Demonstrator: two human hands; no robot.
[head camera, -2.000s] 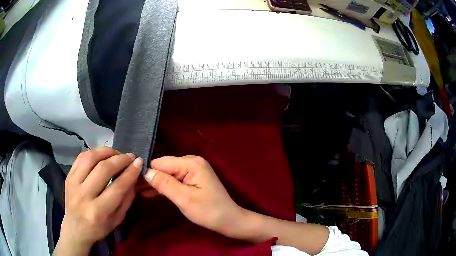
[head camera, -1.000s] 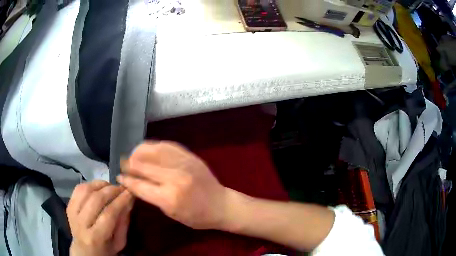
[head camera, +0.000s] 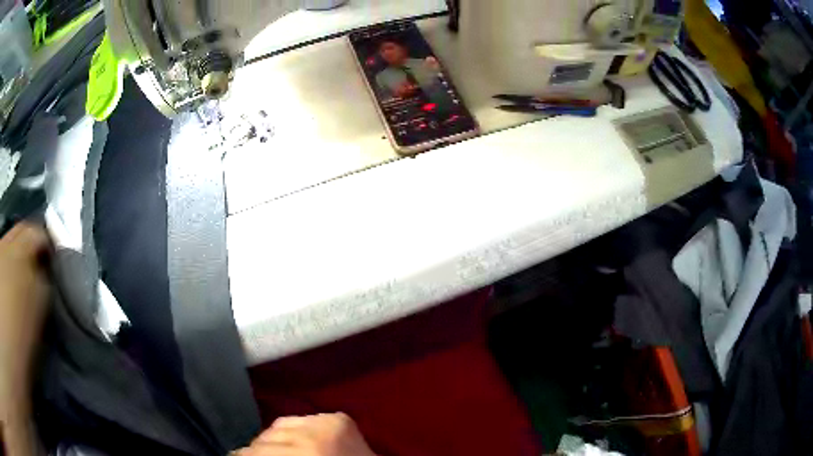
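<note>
The garment's grey strip (head camera: 201, 258) runs from the needle area (head camera: 214, 85) down over the table's front edge, with a black panel (head camera: 134, 205) beside it on the left. My left hand (head camera: 27, 254) is blurred at the left edge, on the dark garment fabric (head camera: 85, 356); its fingers are not clear. My right hand (head camera: 307, 436) is at the bottom edge, beside the lower end of the grey strip, mostly cut off. Its fingertips and any grip are hidden.
A lit smartphone (head camera: 414, 89) lies on the machine bed (head camera: 312, 187). Snips (head camera: 548, 105) and black-handled scissors (head camera: 679, 82) lie at its right. A neon green tag (head camera: 104, 80) hangs at the machine head. Dark red cloth (head camera: 401, 392) covers my lap. Garments hang at right (head camera: 713, 267).
The view has shifted to show the machine head and whole phone. My hands have parted: the left moved up and left onto dark fabric, the right down to the bottom edge. The pale reverse is now mostly covered.
</note>
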